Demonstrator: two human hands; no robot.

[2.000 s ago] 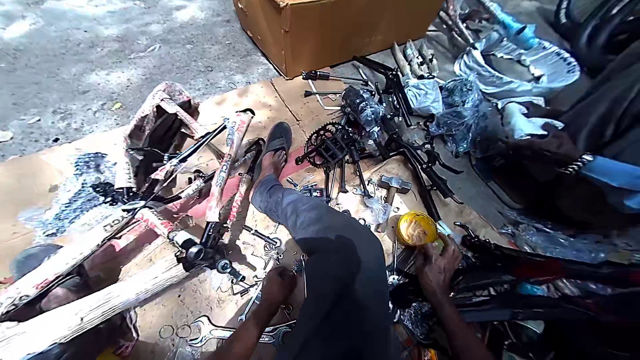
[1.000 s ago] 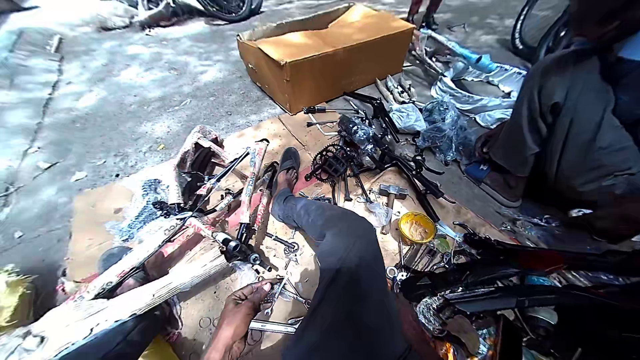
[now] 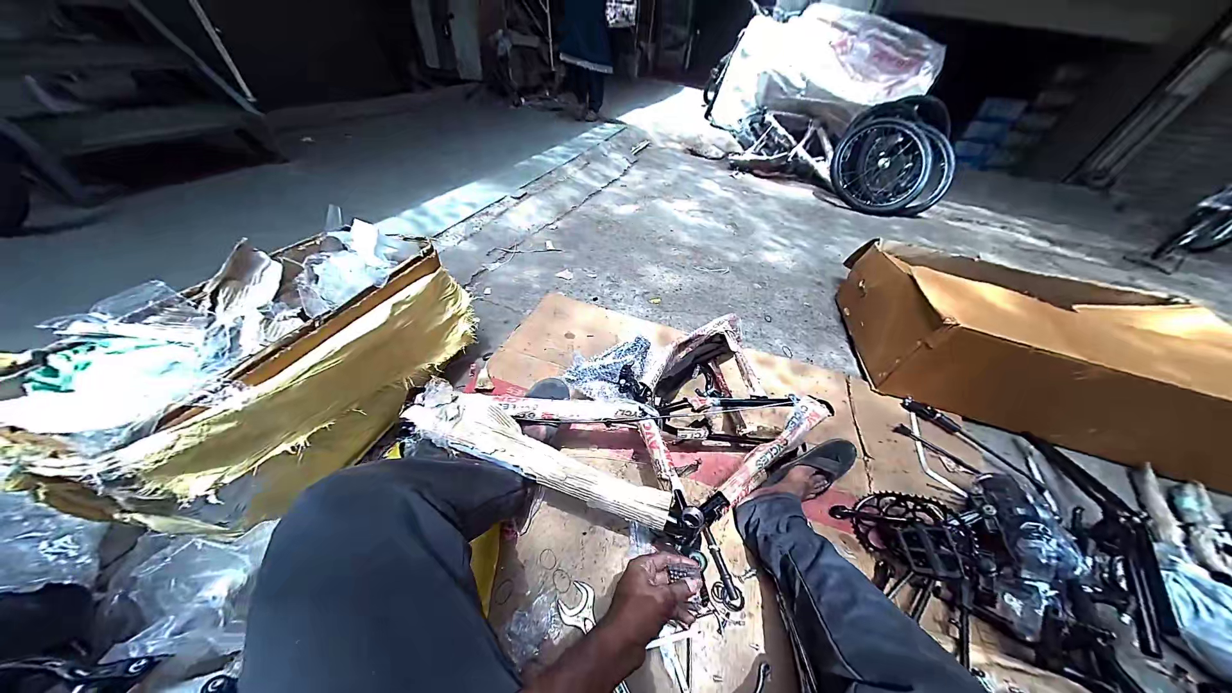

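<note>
My left hand (image 3: 654, 592) is below the bottom bracket (image 3: 691, 520) of a bicycle frame, its fingers closed on a small dark part (image 3: 683, 572) whose kind cannot be told. The bicycle frame (image 3: 654, 452), partly in printed wrap and corrugated paper, lies between my legs on flattened cardboard (image 3: 568, 332). A black rod-like part (image 3: 724, 576) lies just right of the hand. An open-ended wrench (image 3: 577, 608) is on the cardboard to its left, and more tools lie under and beside the wrist. My right hand is out of view.
A chainring (image 3: 895, 529) with pedals and black bicycle parts is at the right, in front of a long open cardboard box (image 3: 1049, 356). At the left stands a box with plastic wrapping (image 3: 337, 274). Bicycle wheels (image 3: 885, 164) and a person (image 3: 587, 58) are farther back.
The view has swung up and left. My left hand has come to the bottom bracket of the frame. My right hand, seen by the yellow tub two seconds ago, has left the view.
</note>
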